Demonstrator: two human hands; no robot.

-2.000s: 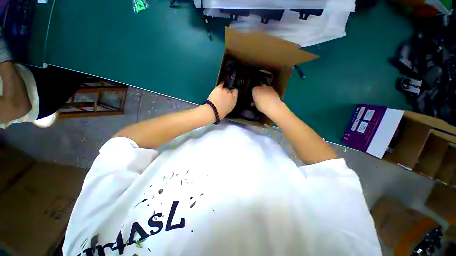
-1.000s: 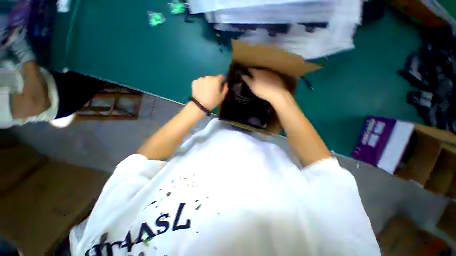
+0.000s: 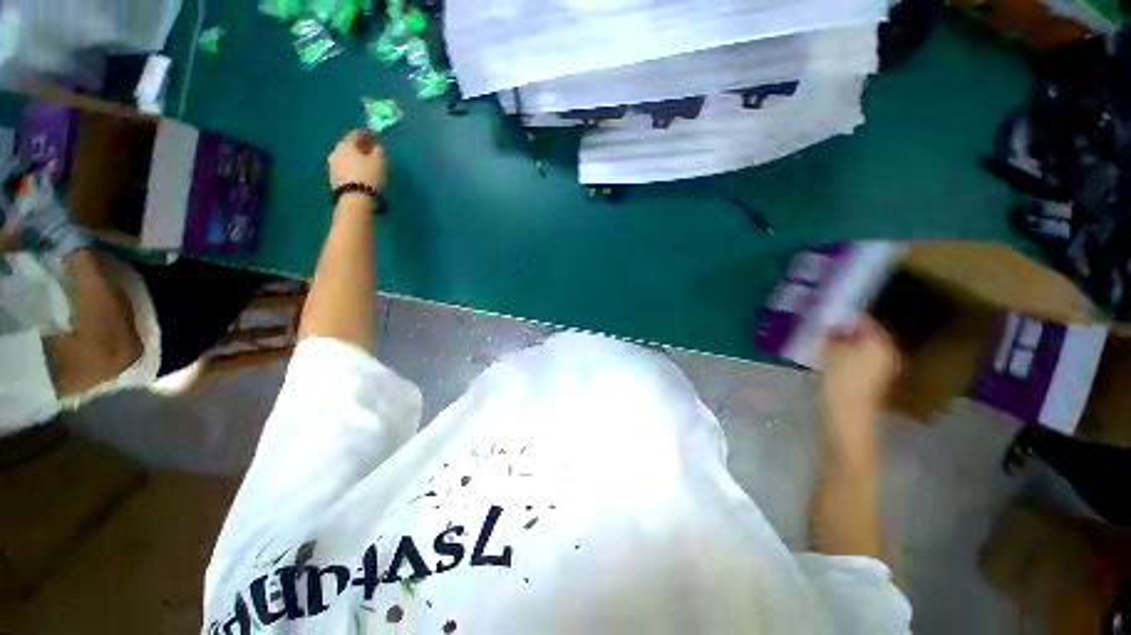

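My left hand point(image 3: 357, 164), with a dark bead bracelet, reaches to the left part of the green bench. Its fingers are curled just below a small clear packet with green contents point(image 3: 382, 114); I cannot tell whether it holds anything. My right hand point(image 3: 858, 360), blurred, grips the near left edge of an open retail box point(image 3: 806, 298) at the bench's right front edge. This box has purple and white outsides and a brown inside; its inside is dark and blurred.
More green packets point(image 3: 316, 40) lie at the back left. White sheets point(image 3: 670, 50) with black pieces between them lie at back centre. Black accessories point(image 3: 1067, 161) are piled at right. Another purple-and-white box point(image 3: 1029, 360) is at right. A gloved coworker's hand point(image 3: 50, 217) is by an open box point(image 3: 230, 192) at left.
The box that both hands were in is gone from the centre. My left hand has moved left to the green packets, my right hand right to a box. An open box now stands at left.
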